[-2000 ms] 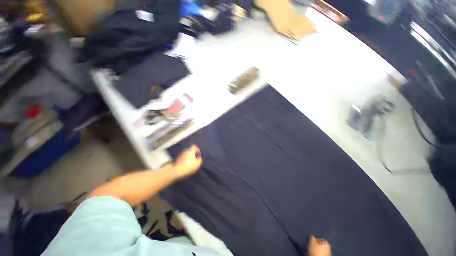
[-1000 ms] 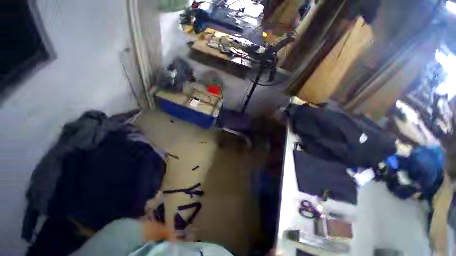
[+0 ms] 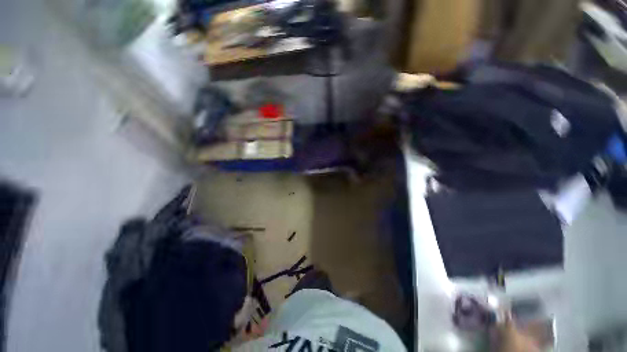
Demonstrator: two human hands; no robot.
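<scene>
The picture is blurred. My right hand [image 3: 519, 338] is at the bottom edge on the right, partly cut off, over the white table beside the dark scissors [image 3: 474, 312]. Whether it touches them or holds anything is unclear. A squarish dark panel [image 3: 498, 230] lies flat just beyond the scissors. My left hand [image 3: 256, 328] shows only as a small patch of skin low in the picture, between my light shirt and a dark cloth pile [image 3: 189, 295]. Its fingers cannot be made out.
The white table [image 3: 423, 227] has its edge running down right of centre. A dark garment heap [image 3: 509, 127] with a white tag lies on its far part. Black offcuts [image 3: 285, 273] lie on the floor. A blue-sided box [image 3: 258, 165] and a cluttered bench [image 3: 261, 34] stand beyond.
The view has swung left off the large dark cloth, then turned slightly. My right hand has come into view beside the scissors. My left hand has left the cloth and is low beside the pile.
</scene>
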